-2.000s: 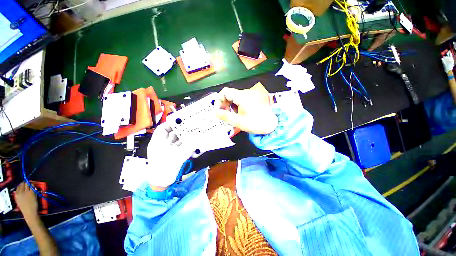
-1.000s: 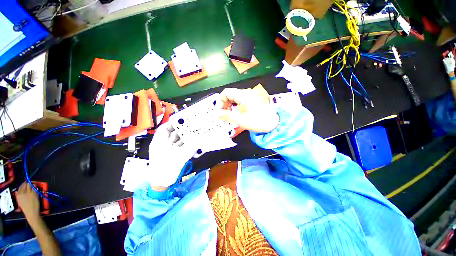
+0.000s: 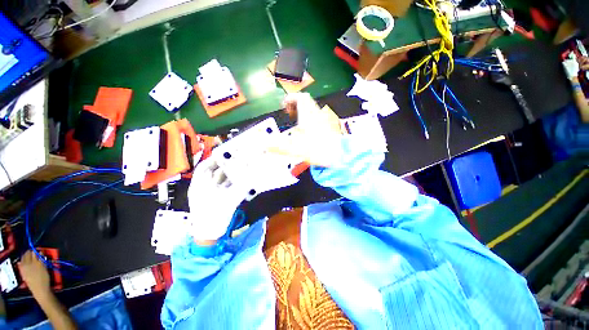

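A white square electronic unit (image 3: 255, 158) with dark corner dots is held above the black bench edge, its dotted face up. My left hand (image 3: 212, 196), in a white glove, grips its left edge. My right hand (image 3: 310, 132) is over the unit's upper right side, its fingertips lifted beyond the edge. The hand is overexposed, so I cannot tell whether it touches the unit or holds anything small. A lighter orange pad (image 3: 330, 119) lies partly hidden behind my right hand.
White units (image 3: 141, 155) with orange pads stand left. More units (image 3: 171, 91) lie on the green surface (image 3: 239, 38). Crumpled white paper (image 3: 374, 95), yellow cables (image 3: 442, 38) and a tape roll (image 3: 374, 23) are right. Blue cables (image 3: 39, 193), a mouse (image 3: 105, 218) and another person's hand (image 3: 32, 271) are left.
My right hand has risen away from the unit's face, its fingertips now further up. My left hand still holds the unit. Units on the green surface appear shifted left as the view moved.
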